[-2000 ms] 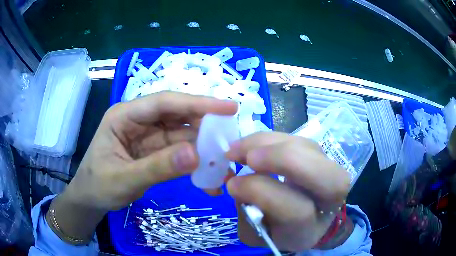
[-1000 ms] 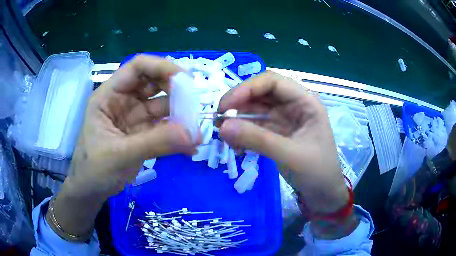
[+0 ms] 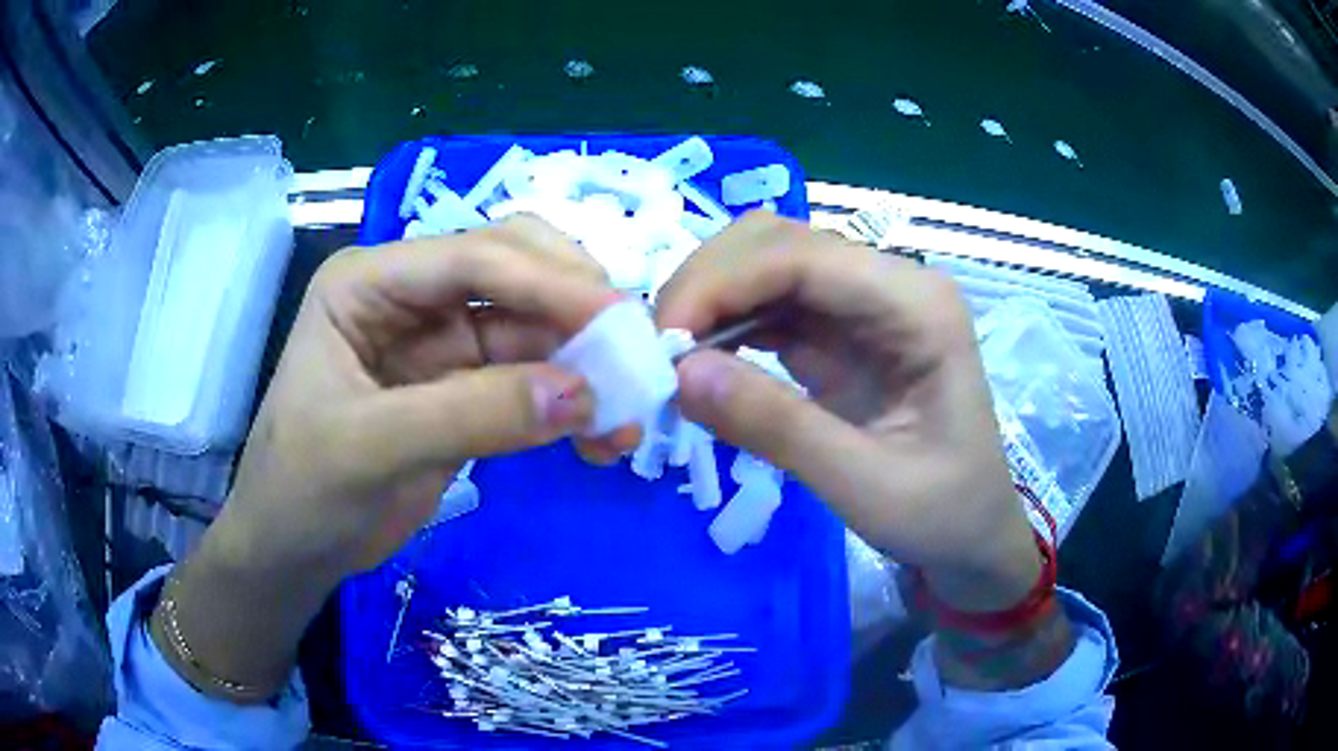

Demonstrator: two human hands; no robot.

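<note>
My left hand (image 3: 440,367) grips a milky white plastic piece (image 3: 622,367) between thumb and fingers above the blue tray (image 3: 587,528). My right hand (image 3: 836,367) holds a thin metal pin (image 3: 722,338) with thumb and forefinger. The pin's small white collar (image 3: 677,343) is against the right side of the piece; whether the tip is inside it cannot be seen. More white pieces are heaped in the far part of the tray, partly behind my hands. A loose pile of pins (image 3: 572,672) lies in the near part.
A clear plastic box (image 3: 198,294) stands left. The green belt (image 3: 880,52) beyond the metal edge carries small white parts. Right are a clear bag (image 3: 1049,389), ribbed white strips (image 3: 1149,389) and a second blue tray (image 3: 1222,316), with part of a person beside it.
The pin and white piece, apart from each other at the collar a second ago, have come together. The piece is turned more toward the camera. The small parts on the belt have shifted right.
</note>
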